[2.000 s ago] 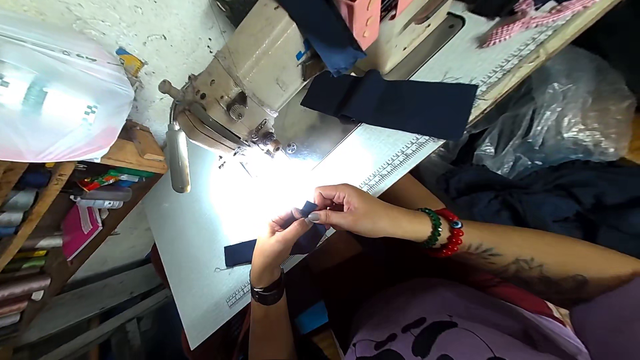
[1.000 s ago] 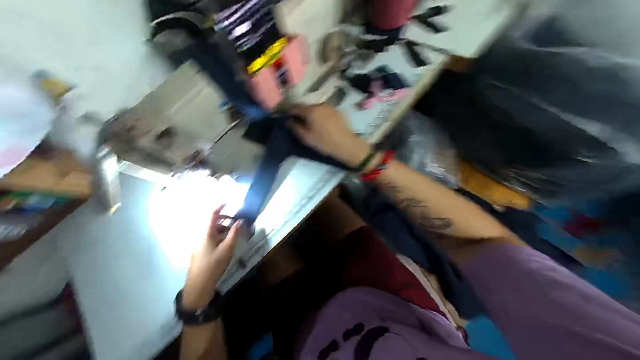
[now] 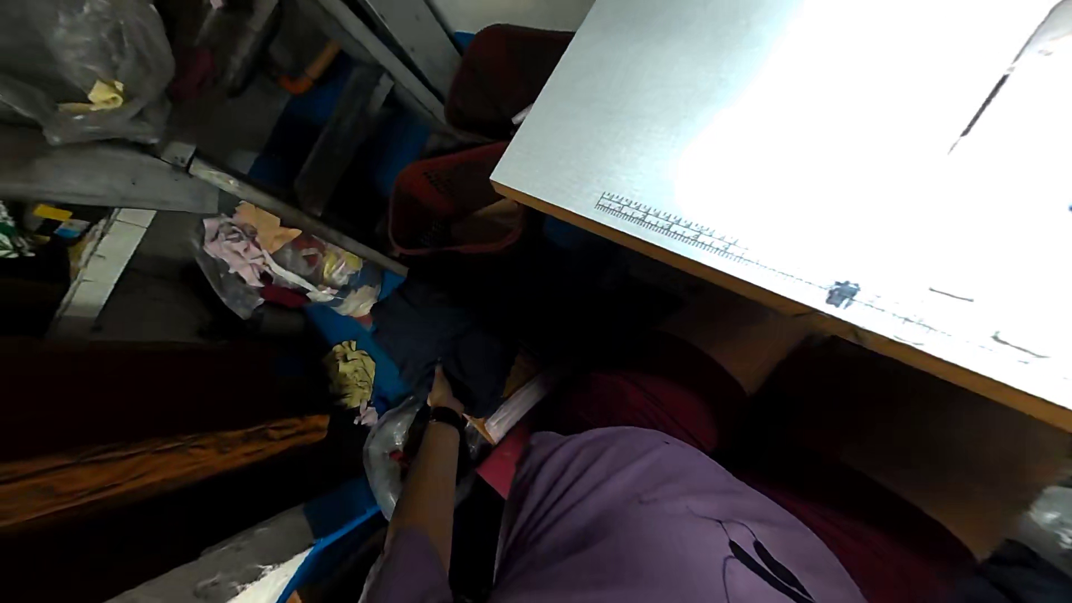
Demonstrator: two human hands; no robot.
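Observation:
My left hand (image 3: 445, 392), with a black band on the wrist, reaches down beside my lap, low on the left of the table. Its fingers touch a dark cloth (image 3: 448, 331) heaped near the floor; the fingertips are partly lost against it, so I cannot tell whether they grip it. My right hand is out of view. The white tabletop (image 3: 653, 109) with a printed ruler (image 3: 670, 224) along its edge fills the upper right, brightly lit, with bits of thread and a small dark scrap (image 3: 842, 293) on it.
Red plastic baskets (image 3: 456, 201) stand beyond the table's left corner. A plastic bag of fabric scraps (image 3: 285, 260) and a crumpled yellow cloth (image 3: 351, 373) lie on the floor. A clear plastic bag (image 3: 387, 452) is beside my left forearm. Wooden bars (image 3: 276, 201) cross the left side.
The view has swung to the left and down. My left hand has gone from the lit tabletop to the dark cloth below. My right hand, earlier on the dark blue cloth, has left the view.

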